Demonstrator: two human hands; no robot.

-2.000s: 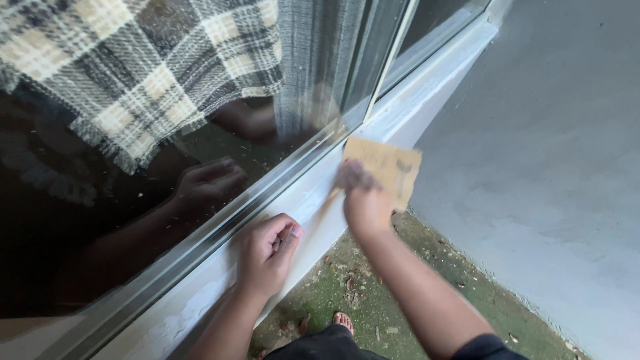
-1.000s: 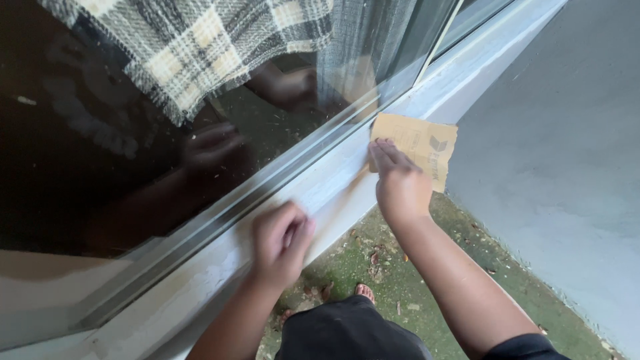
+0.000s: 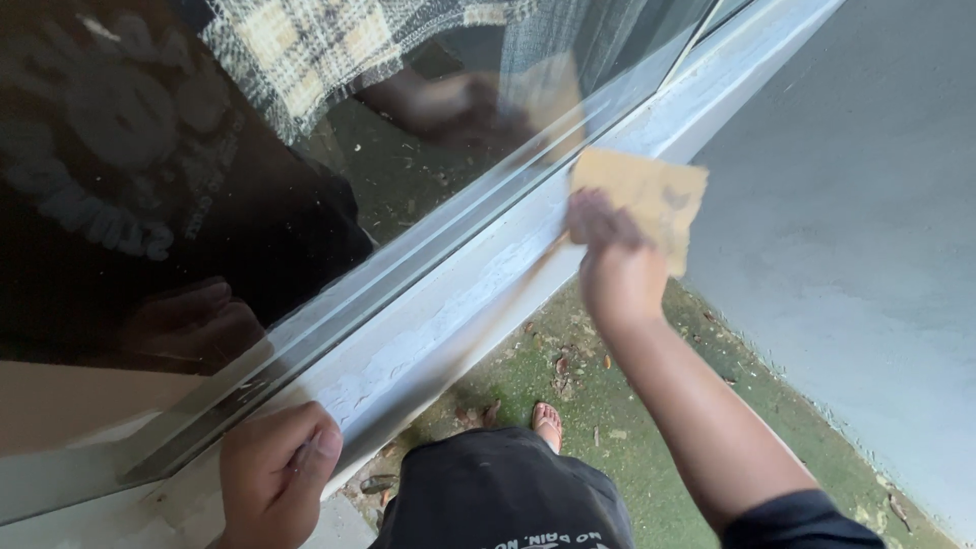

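A tan sheet of sandpaper, its back bearing print, lies against the white window sill beside the glass. On its left part press the blurred fingers of my right hand, holding it to the sill. My left hand is curled into a loose fist over the sill's lower left end; whether anything is inside it cannot be seen. The sill's paint looks uneven and rough in patches.
Along the sill runs the window glass, reflecting my hands, with a plaid fringed cloth behind it. A grey wall rises at the right. Below is a mossy concrete floor with dry leaves and my sandalled foot.
My right hand stays on the sandpaper, blurred by motion. My left hand, still curled, is now lower and further left along the sill. The view has shifted.
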